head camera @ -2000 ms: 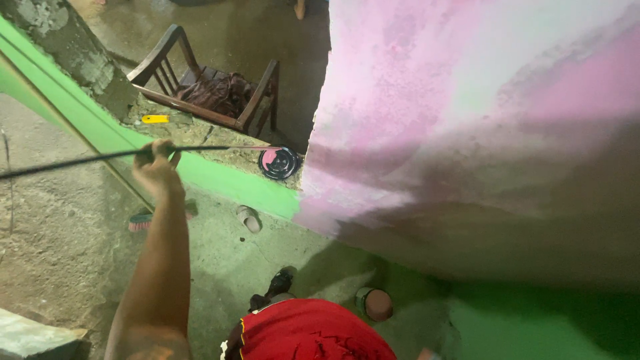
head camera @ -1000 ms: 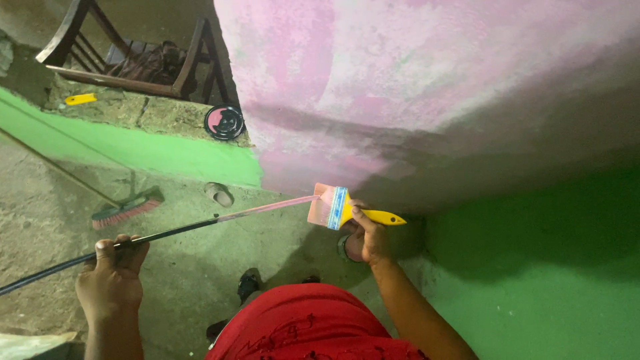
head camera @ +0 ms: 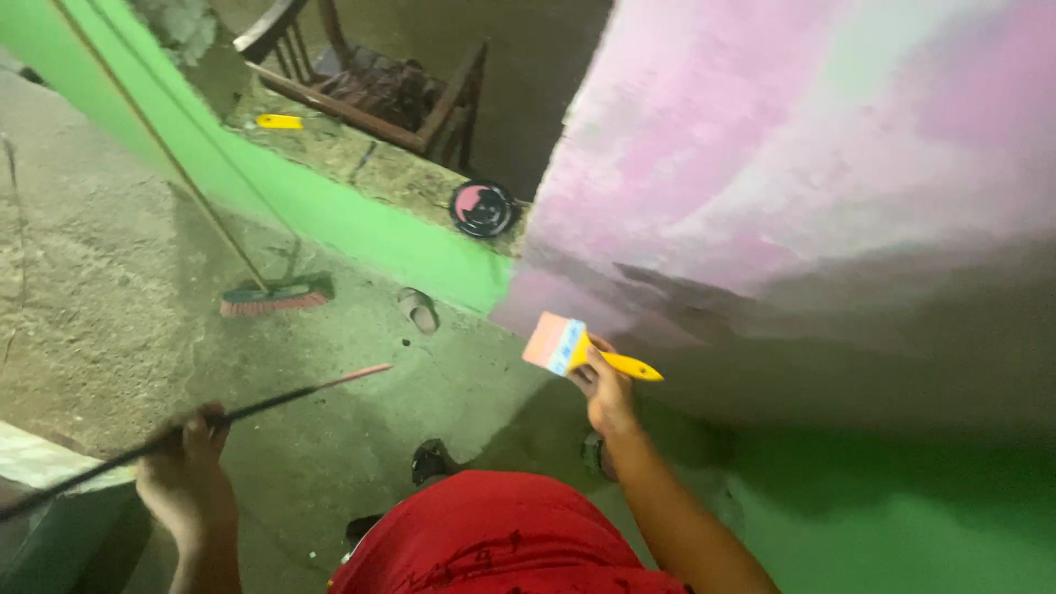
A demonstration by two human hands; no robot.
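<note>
My left hand (head camera: 188, 470), at the lower left, is closed around a long thin dark rod (head camera: 272, 402) whose far end is coated pink. In my right hand (head camera: 606, 384) is a wide flat paintbrush (head camera: 561, 345) with a yellow handle, its bristles pinkish and pointing left. The rod's pink tip and the brush are apart. Beyond them, a round black container (head camera: 483, 209) with pink paint in it stands on the ledge of the low wall, beside the pink patchy wall (head camera: 701, 148).
A broom (head camera: 272, 299) stands on the floor, its handle leaning over the green low wall (head camera: 363, 223). Behind the ledge is a wooden armchair (head camera: 355, 107). A yellow object (head camera: 280, 121) lies on the ledge. Slippers (head camera: 418, 310) (head camera: 596, 454) are on the floor.
The rod's pink tip, at the container two seconds ago and against the brush bristles one second ago, is now away from both, lower left. The right hand still holds the brush.
</note>
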